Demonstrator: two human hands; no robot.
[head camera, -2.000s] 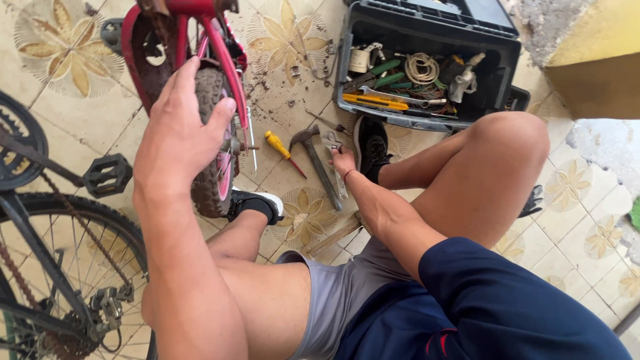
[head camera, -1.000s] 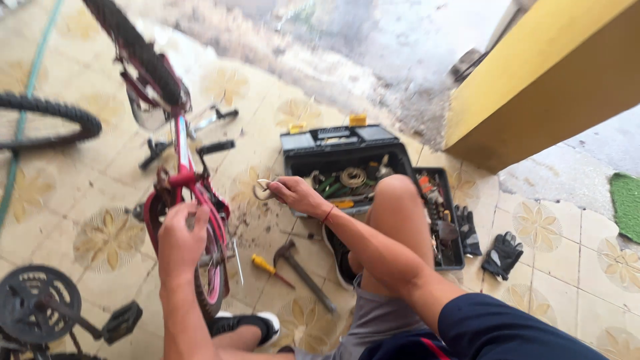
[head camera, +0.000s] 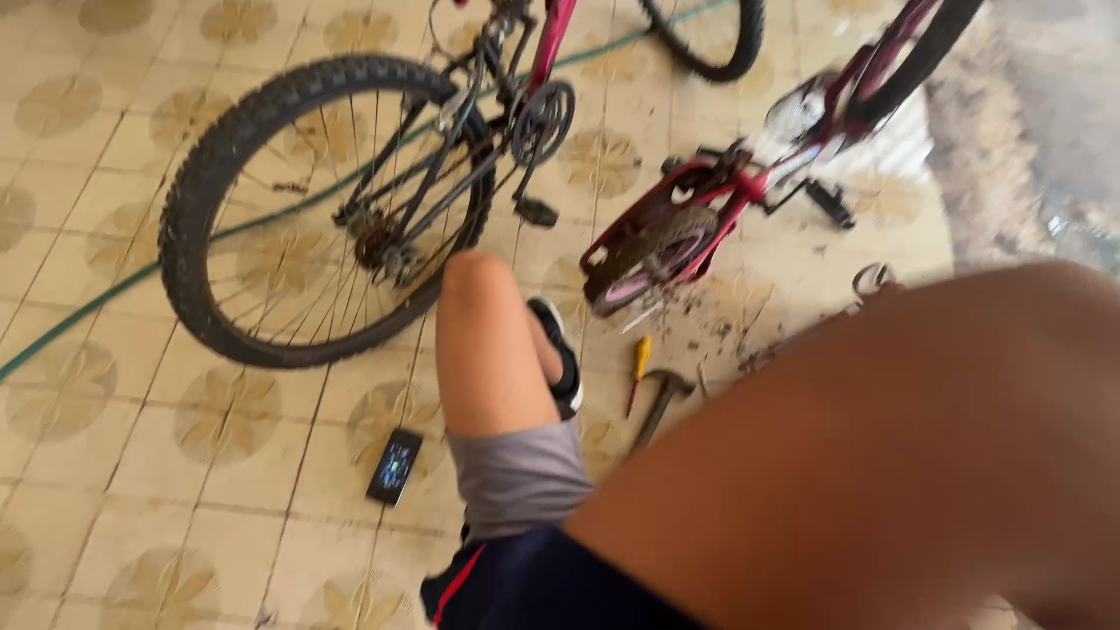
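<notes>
A blurred bare forearm fills the lower right, and no left hand shows. By its upper edge is a metal tool with a curved, ring-like end; a sliver of skin beside it may be my right hand, the rest of which is hidden. The small pink bicycle stands left of the tool, its near wheel low in the frame. Below that wheel a screwdriver with a yellow handle and a hammer lie on the tiles, the hammer's handle partly covered by the arm.
A larger bicycle's knobby rear wheel and crank are at upper left. A green hose runs behind it. A phone lies on the tiles by my bent leg. Dirt crumbs are scattered near the pink bicycle.
The view has swung far to the left. My left hand, earlier at the pink bicycle, is no longer there. A bare forearm now crosses close to the camera.
</notes>
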